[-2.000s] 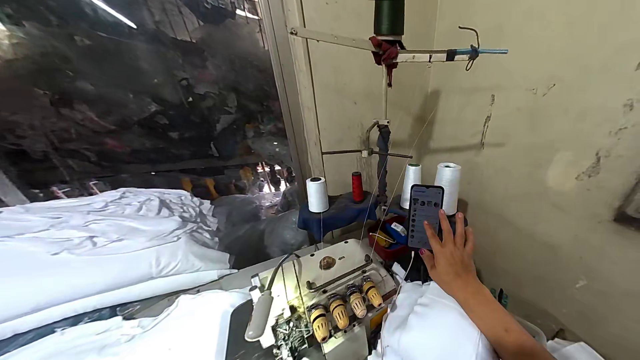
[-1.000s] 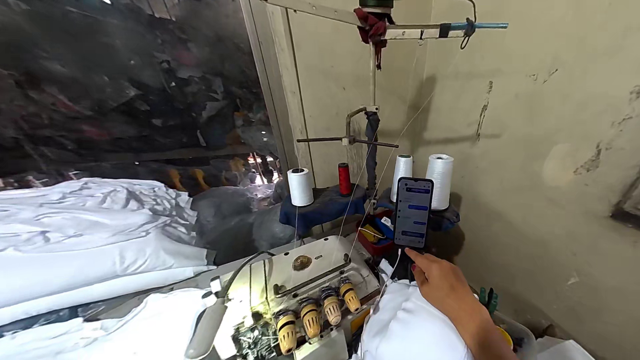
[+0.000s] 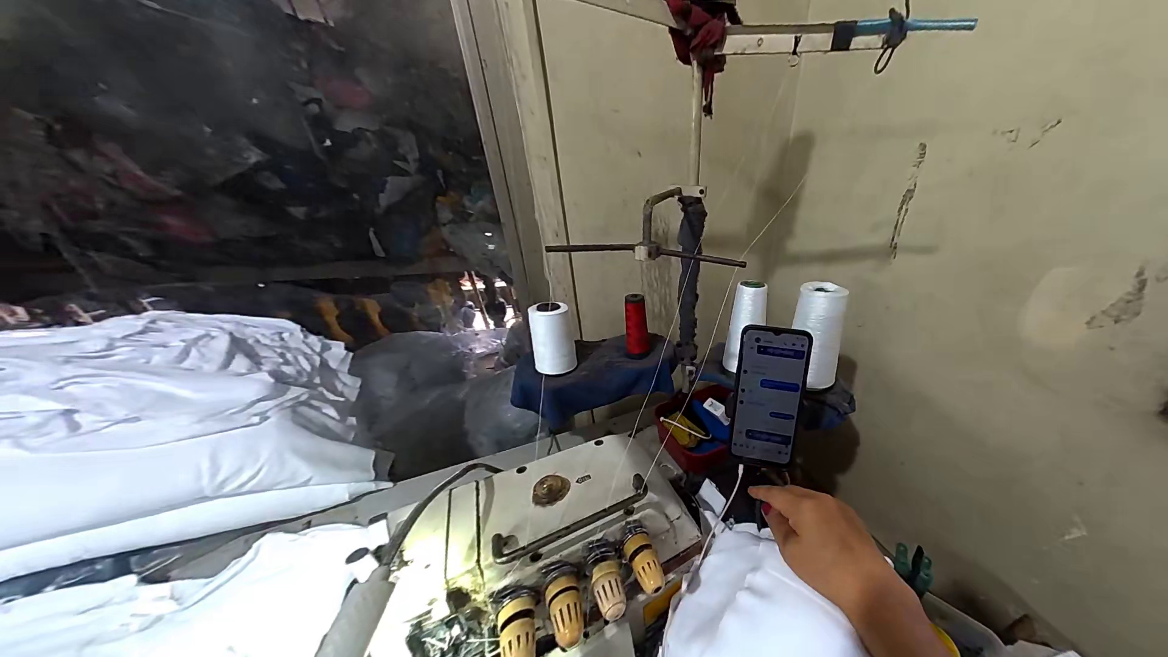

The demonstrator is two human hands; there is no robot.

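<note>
A smartphone (image 3: 771,395) with a lit screen stands upright in front of two white thread cones, a white cable running down from its lower edge. My right hand (image 3: 817,538) is just below it, over white fabric (image 3: 762,593), with bent fingers near the phone's base; whether it touches anything there cannot be told. To the left of this hand is an overlock sewing machine (image 3: 584,484) with several yellowish tension dials. White thread spools (image 3: 552,339) and a red spool (image 3: 636,326) stand on the blue-cloth-covered thread stand. My left hand is out of the picture.
A pile of white fabric (image 3: 164,411) lies at the left, with more white cloth (image 3: 237,593) nearer. A red container (image 3: 693,456) holding small items sits behind the machine. The thread stand's pole (image 3: 695,137) rises before the wall (image 3: 1004,182). A machine lamp (image 3: 360,607) stands at the front.
My right hand has come down from in front of the phone's screen to below the phone. The screen now shows a different page than two seconds ago. The view has shifted a little.
</note>
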